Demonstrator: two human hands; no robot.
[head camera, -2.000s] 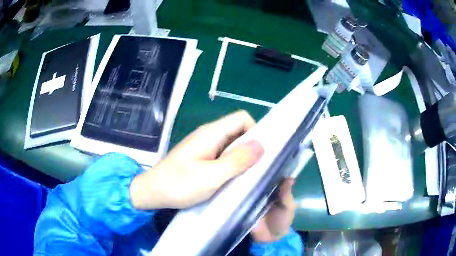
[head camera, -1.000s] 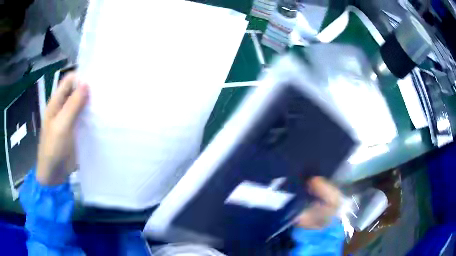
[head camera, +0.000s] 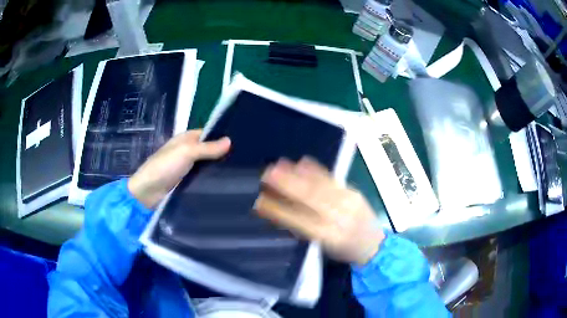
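Note:
A tablet (head camera: 248, 186) with a plain glossy black face lies tilted on white foam sheets (head camera: 217, 282), above the bench's front edge. My left hand (head camera: 177, 163) grips the tablet and foam at their left edge, thumb on the black face. My right hand (head camera: 317, 208) is blurred over the right half of the face; whether it touches the face or holds anything cannot be told.
A tablet with printed film (head camera: 132, 118) and a black-backed tablet (head camera: 50, 140) lie at left. The white-strip frame (head camera: 230, 59) with its black block (head camera: 292, 54) is behind. Scraper card (head camera: 398, 164), film stack (head camera: 460, 143), bottles (head camera: 388, 49) and metal cylinder (head camera: 528, 93) are at right.
The tablet now shows its black face instead of its labelled back and lies on the foam sheets. My left hand has moved right with the sheets; my right hand has come over the face.

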